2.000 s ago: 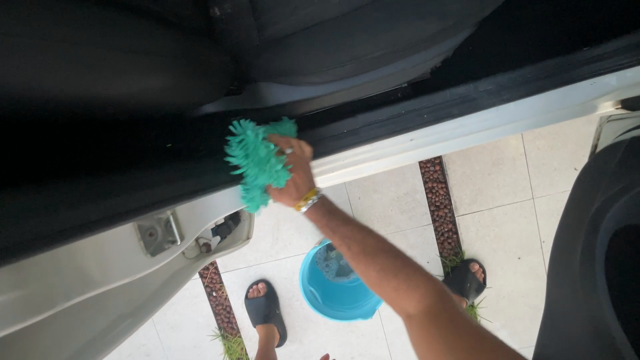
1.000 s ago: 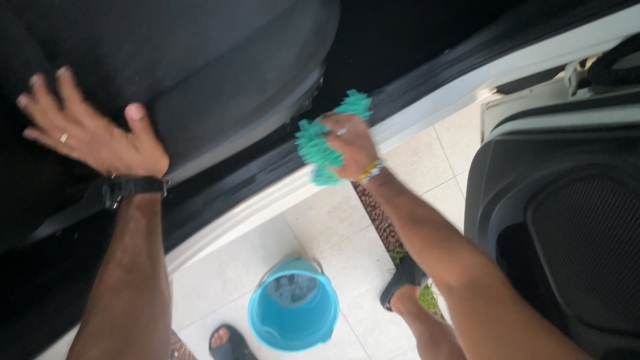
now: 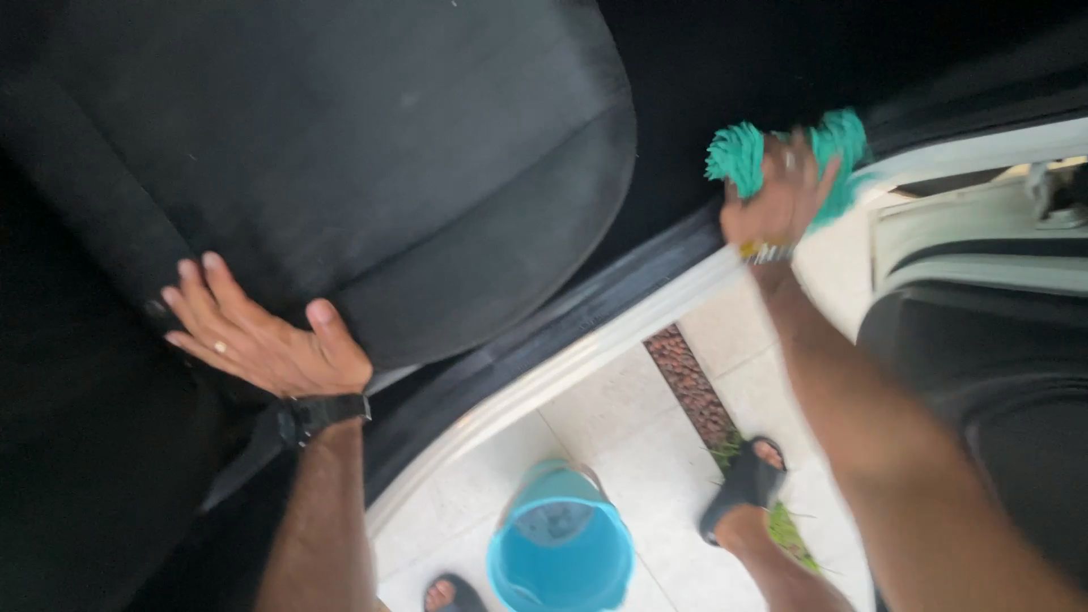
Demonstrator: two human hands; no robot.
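My right hand (image 3: 778,191) grips a teal chenille microfiber wash mitt or cloth (image 3: 837,153), which bulges out on both sides of the fingers. It lies over the dark trim at the right end of the car's door sill (image 3: 586,319); the hand is somewhat blurred. Resting flat with fingers spread, my left hand (image 3: 272,344) touches the lower side of the dark fabric car seat (image 3: 476,178) and holds nothing. A dark wristwatch (image 3: 323,416) is on the left wrist.
A light blue bucket (image 3: 561,552) with some water stands on the pale floor tiles (image 3: 595,408) between my sandaled feet. The open car door (image 3: 1003,357) is at the right. A strip of brown pebbles (image 3: 690,378) with grass crosses the floor.
My right hand has moved to the right along the sill with the teal cloth. My left hand came into view and now rests lower on the seat. The view has shifted to the right.
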